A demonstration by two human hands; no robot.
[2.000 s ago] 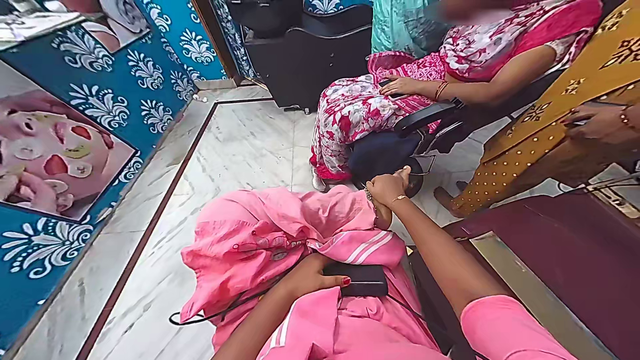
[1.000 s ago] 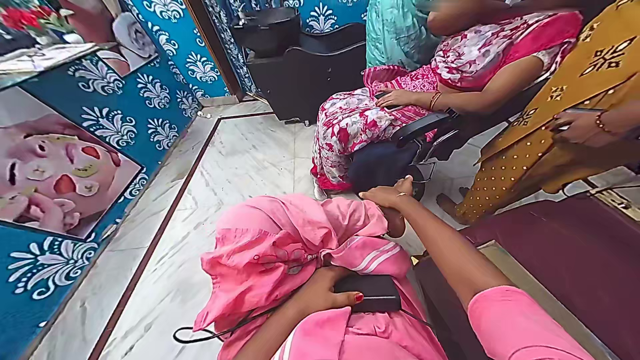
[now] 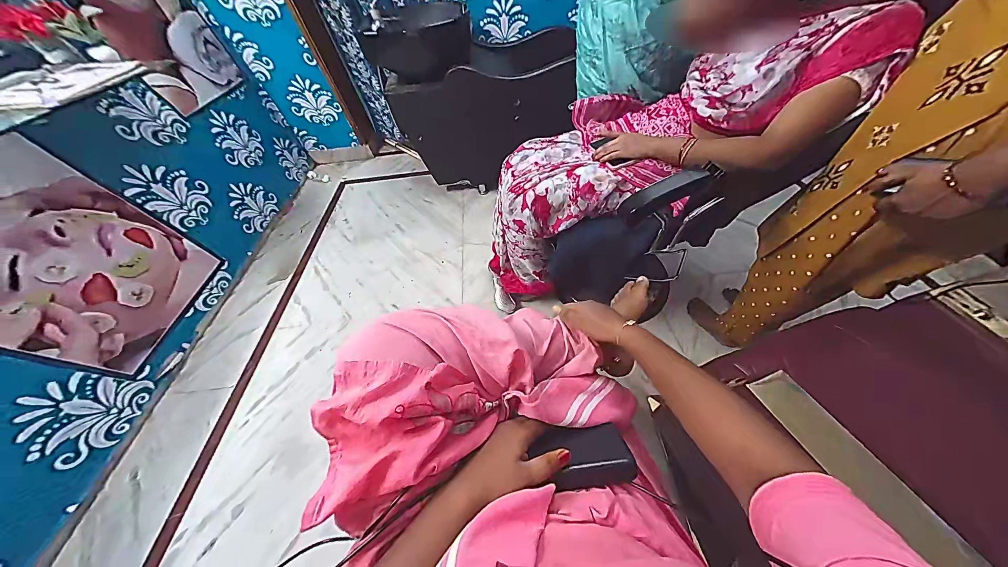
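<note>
My left hand (image 3: 529,459) lies on my lap against a black box-shaped device (image 3: 594,455) with cables, its thumb over the device's near side; its other fingers are mostly hidden. My right hand (image 3: 594,321) rests at the knee of my pink trousers (image 3: 465,346), near my raised foot (image 3: 632,298). Whether that hand grips the cloth or leg is not plain. Folds of pink cloth with white stripes lie around the device.
Ahead, a person in a floral outfit (image 3: 551,177) sits in a black chair (image 3: 669,193). A person in mustard clothing (image 3: 819,228) stands at the right, beside a maroon padded seat (image 3: 890,386). A black washing unit (image 3: 496,118) stands beyond the marble floor (image 3: 378,260).
My right hand has shifted from near the foot back onto the trouser knee. My left hand stays by the black device.
</note>
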